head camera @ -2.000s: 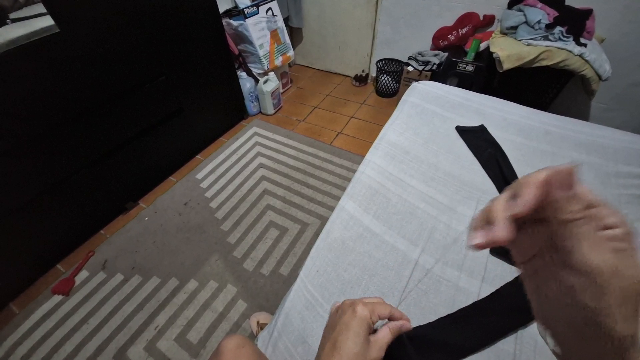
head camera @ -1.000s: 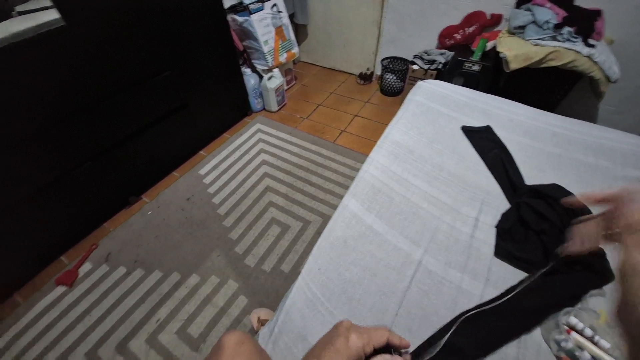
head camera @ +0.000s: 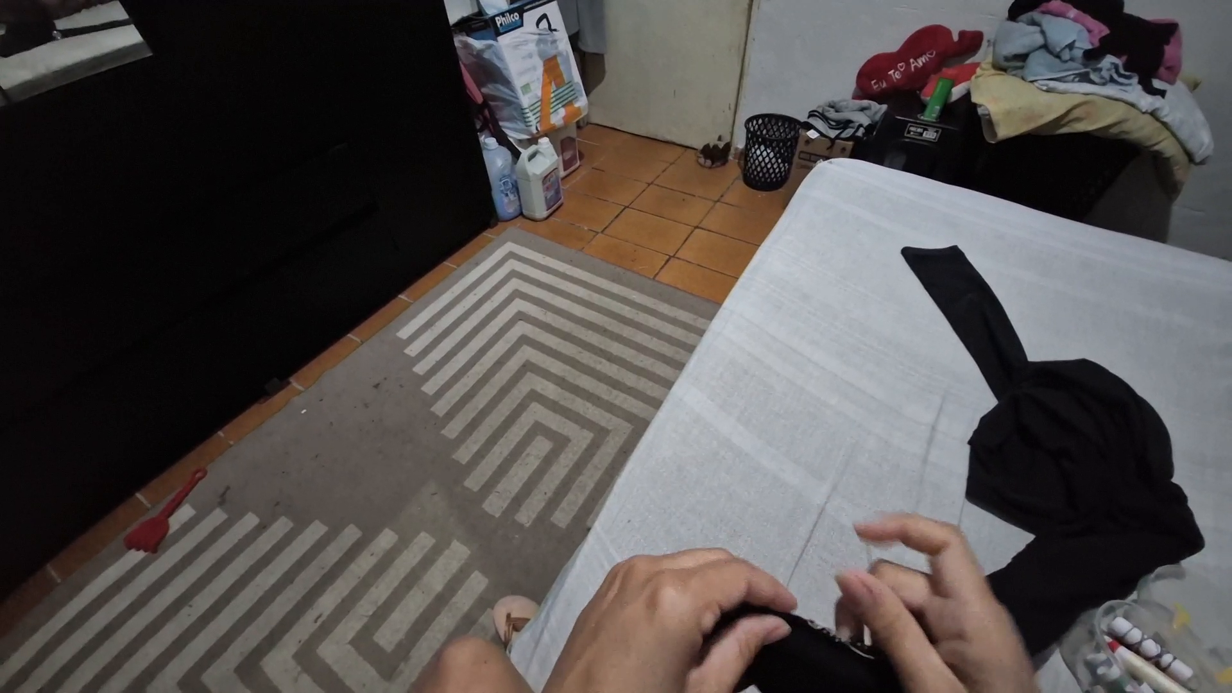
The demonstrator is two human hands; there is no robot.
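Note:
A black fabric garment (head camera: 1078,443) lies on the white-sheeted bed, a narrow strap-like part stretching toward the far side and its near end running down to my hands. My left hand (head camera: 674,616) pinches that near end between thumb and fingers at the bottom of the view. Just right of it, my right hand (head camera: 934,606) hovers with thumb and forefinger apart; whether it holds a thread or needle cannot be seen. Some light stitching or trim shows on the black cloth between the hands. By my right hand sits a clear plastic container (head camera: 1121,626) with white rolls or tubes inside.
The bed's white sheet (head camera: 770,385) borders a striped rug (head camera: 539,385) bearing a red toy shovel (head camera: 159,520). Beyond are a black mesh basket (head camera: 770,152), plastic jugs (head camera: 540,181), a bag-covered box (head camera: 529,77) and piled clothes (head camera: 1088,58). A dark cabinet (head camera: 221,221) stands left.
My right hand has come down from above the garment to beside my left hand. The garment's middle, partly hidden by that hand earlier, now shows whole.

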